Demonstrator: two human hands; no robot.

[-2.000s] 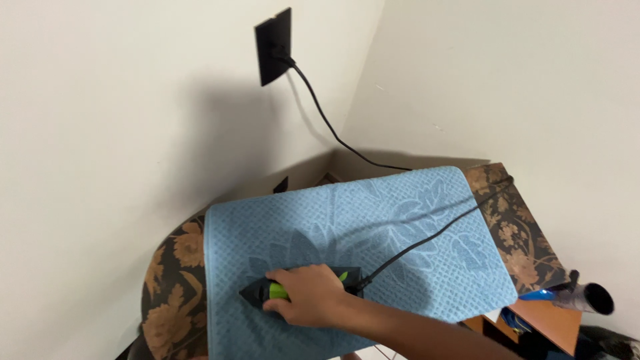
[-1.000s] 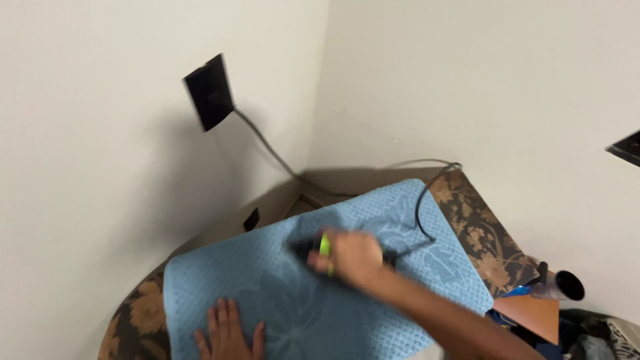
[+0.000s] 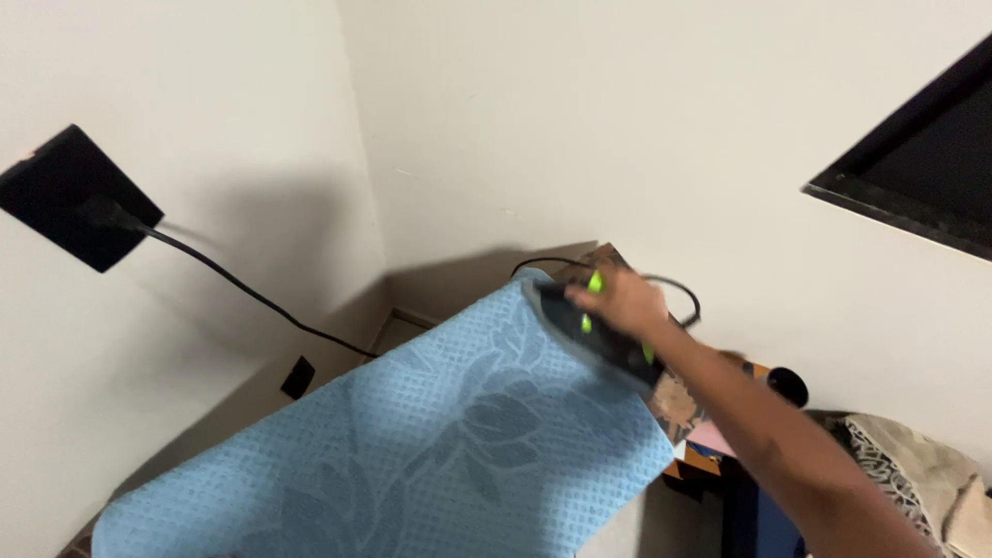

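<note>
My right hand grips the handle of a black and green clothes iron, slightly blurred. The iron lies at the far right end of a light blue towel with a leaf and flower pattern. Beneath the towel, the floral cover of an ironing board shows at the right end. A black cord runs from a black wall socket plate down behind the board, and a loop of cord stands beside the iron. My left hand cannot be made out; only a faint trace touches the bottom edge.
Two pale walls meet in a corner behind the board. A second black wall plate sits low on the left wall. A dark framed opening is at upper right. Beige and patterned fabric and a dark cylindrical object lie beyond my right arm.
My right hand has moved the iron from the towel's middle to its far right end. My left hand, flat on the towel one second ago, has dropped out of sight. The view has swung right.
</note>
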